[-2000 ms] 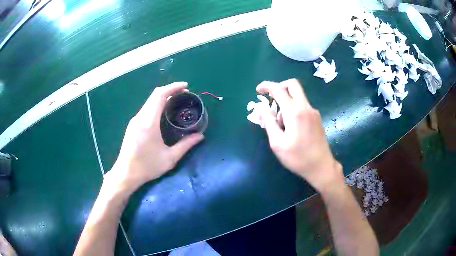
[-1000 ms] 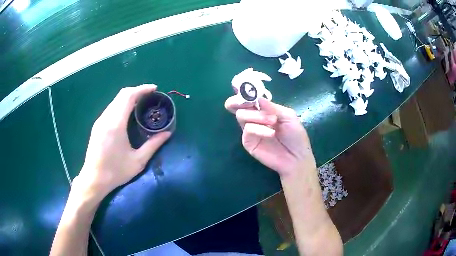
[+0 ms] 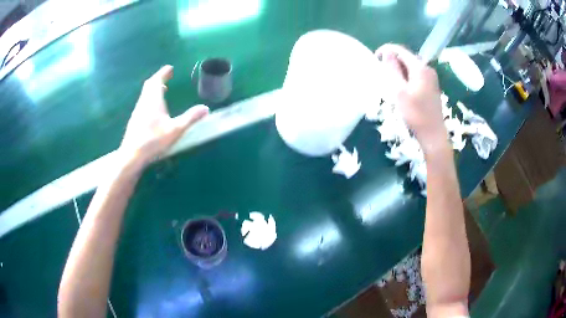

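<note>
A dark motor housing (image 3: 205, 242) stands upright on the green table near me, its short lead wire beside it. A white impeller (image 3: 259, 230) lies just right of it. A second housing (image 3: 215, 79) stands beyond the pale strip. My left hand (image 3: 162, 112) is open and empty, just left of that second housing, not touching it. My right hand (image 3: 413, 84) is at the right rim of the large white tub (image 3: 323, 93), fingers bent together; whether it holds something is hidden by glare and blur.
One impeller (image 3: 346, 163) lies by the tub. The impeller pile (image 3: 403, 143) is partly behind my right arm, with a crumpled bag (image 3: 481, 133) and a flat white oval (image 3: 465, 69) near it. A carton with white pieces (image 3: 403, 282) is below the table edge.
My left hand has let go of the near housing and reached forward. My right hand has put down the impeller and moved to the tub. The view has shifted, showing the second housing.
</note>
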